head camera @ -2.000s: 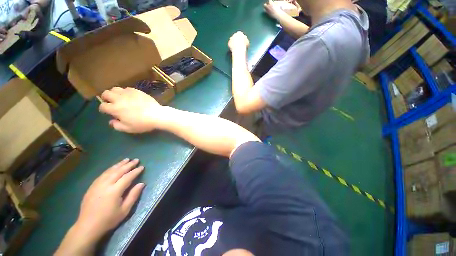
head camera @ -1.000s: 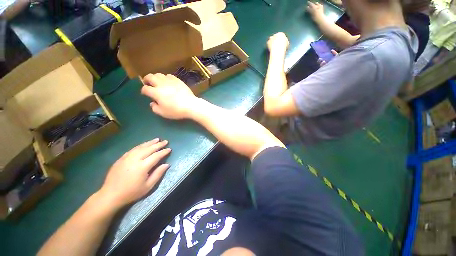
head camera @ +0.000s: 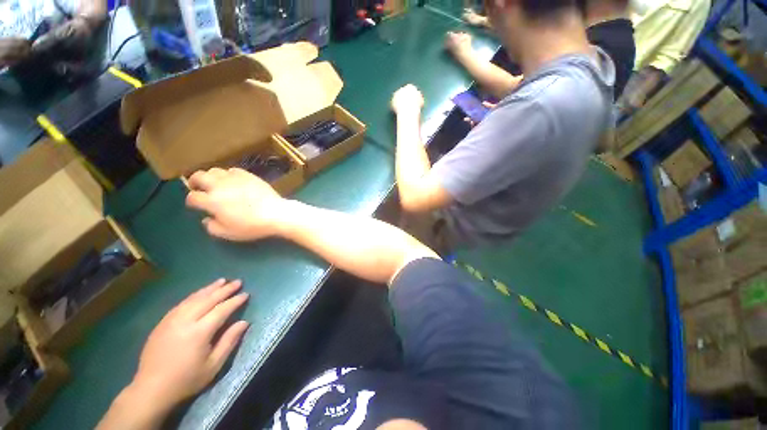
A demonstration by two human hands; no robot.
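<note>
My left hand point(head camera: 185, 340) lies palm down on the green bench, empty, thumb apart from the fingers. My right hand point(head camera: 235, 204) rests in front of an open brown carton point(head camera: 290, 180), fingers slightly bent at its near left corner; whether they touch it is unclear. A black coiled cable point(head camera: 271, 166) shows inside, partly hidden by the hand. A second open carton point(head camera: 342, 148) stands against it on the right, with a black lead and a greyish shiny patch. Two more open cartons with dark contents stand at left, one point(head camera: 105, 304) behind the other point(head camera: 52, 378), which the edge cuts off.
A black device with yellow edges point(head camera: 113, 117) stands behind the cartons. A person in a grey shirt point(head camera: 530, 151) sits at right, forearm on the bench, a lit phone point(head camera: 469, 106) held low. Others sit beyond and across. Blue racks point(head camera: 664, 243) of cartons and yellow-black floor tape point(head camera: 551, 317) are at right.
The camera view has swung away and back, shifting everything in the picture. My hands keep about the same places on the bench. The neighbour's phone shows more clearly than two seconds ago.
</note>
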